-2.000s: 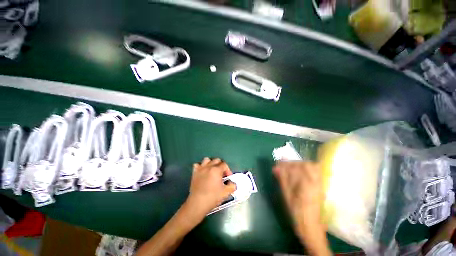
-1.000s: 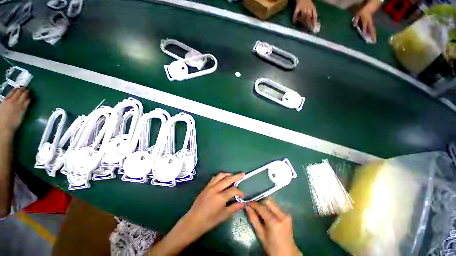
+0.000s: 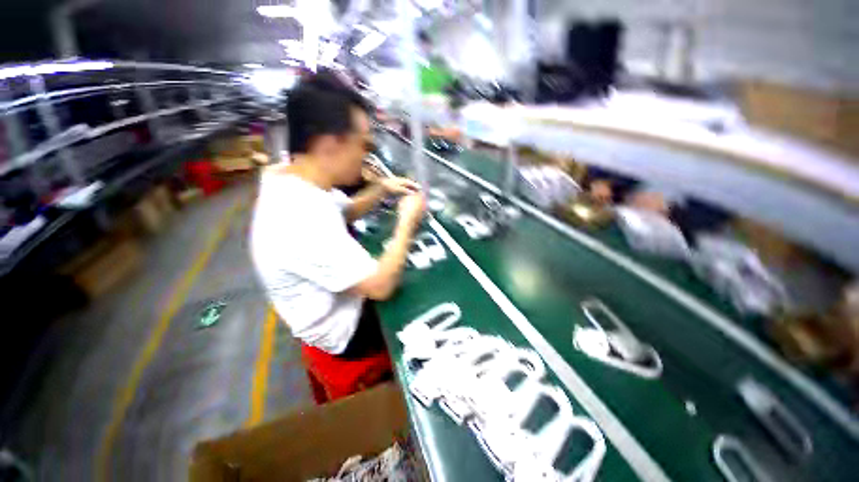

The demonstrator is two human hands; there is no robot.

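Note:
Neither of my hands is in the picture. A row of overlapping white loop frames (image 3: 509, 391) lies nearest in front of me on the green bench, left of the white strip. Beyond the strip, two white frames (image 3: 617, 344) lie crossed on the green belt. More white frames (image 3: 739, 461) lie at the lower right, one cut off by the picture's edge. The view is blurred.
A worker in a white top (image 3: 306, 245) sits on a red seat along the bench, hands raised near the face. An open brown carton (image 3: 311, 433) with white parts stands below the bench edge. A shelf (image 3: 659, 141) runs at the upper right.
The view has swung up and left, showing the neighbouring worker and floor. My hands, the frame I held, the strip bundle and the clear bag have left the picture.

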